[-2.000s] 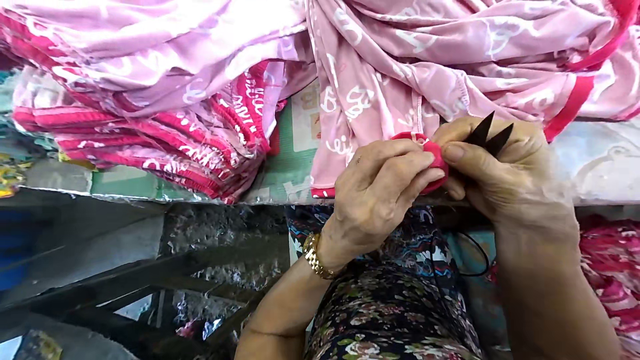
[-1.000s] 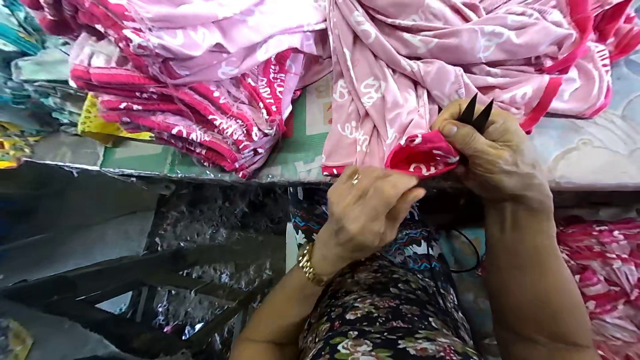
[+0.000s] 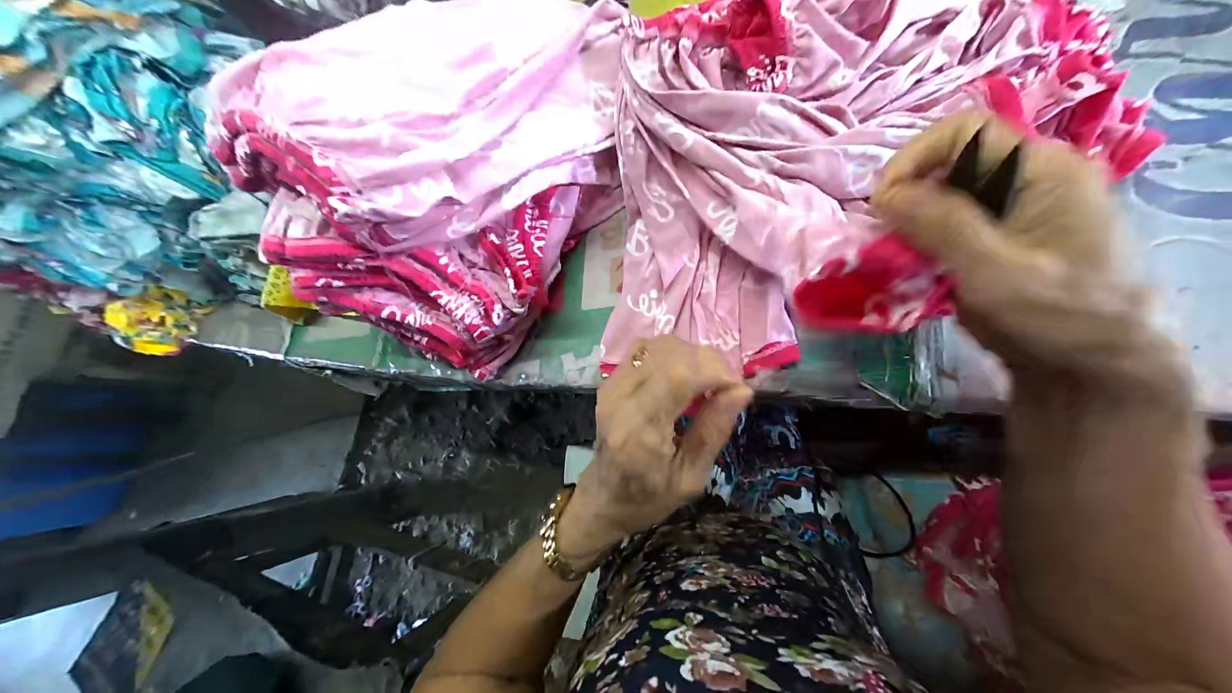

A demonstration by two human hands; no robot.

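A pink printed garment (image 3: 712, 221) lies gathered on the table, one leg reaching the front edge. My right hand (image 3: 1001, 212), blurred, holds small dark-bladed thread snips (image 3: 984, 173), blades pointing up. The garment's red hem (image 3: 866, 294) hangs from that hand's fingers at the left. Lower and nearer to me, my left hand (image 3: 669, 423) is at the table's front edge by the other leg's hem. Its thumb and fingertips are drawn together, with a bit of red showing between them; what it grips is unclear.
Folded pink garments with red trim (image 3: 433, 279) lie at the left. Beyond them is a heap of teal fabric (image 3: 96, 144), with a yellow piece (image 3: 159, 318) at the edge. Red and white fabric (image 3: 962, 568) sits below the table at the right. Dark framework (image 3: 241, 568) stands below left.
My hands were together at the red hem two seconds ago and are now apart. The right hand has moved away to the right with the hem and the snips. The view has shifted left.
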